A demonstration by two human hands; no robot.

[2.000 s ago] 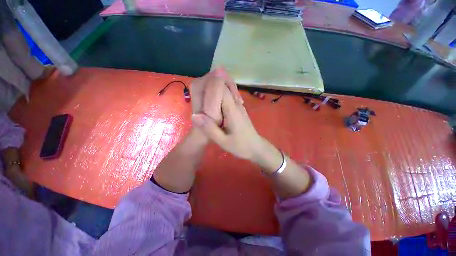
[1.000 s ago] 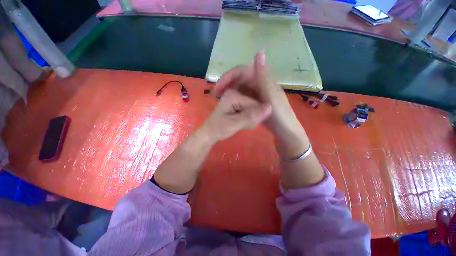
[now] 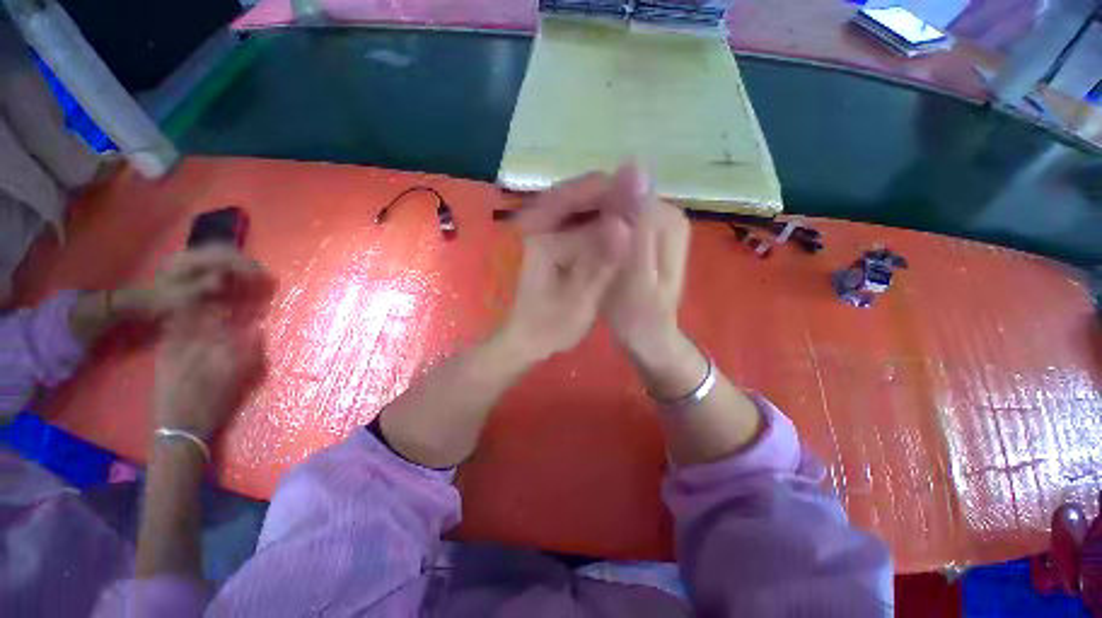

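My left hand point(image 3: 552, 284) and my right hand point(image 3: 650, 272) are raised over the orange-red bench point(image 3: 580, 471) and pressed together, a little blurred. No object shows in either hand. Some fingers hide one another between the palms. A thin silver bracelet point(image 3: 699, 389) is on my right wrist, and a black band shows at my left cuff. Behind my fingertips lies the near edge of the yellow board point(image 3: 641, 115).
A black lead point(image 3: 415, 193) lies left of centre; a cable bundle point(image 3: 792, 235) and a connector cluster point(image 3: 869, 277) lie at right. A neighbour's hands point(image 3: 199, 314) are near a phone point(image 3: 219, 227). The green conveyor point(image 3: 363, 103) runs behind. A red object point(image 3: 1068, 549) is lower right.
My hands have gone from clasped, through crossed fingers, to palms together. The neighbour's hands have come in from the left, and the phone now lies farther back and to the right.
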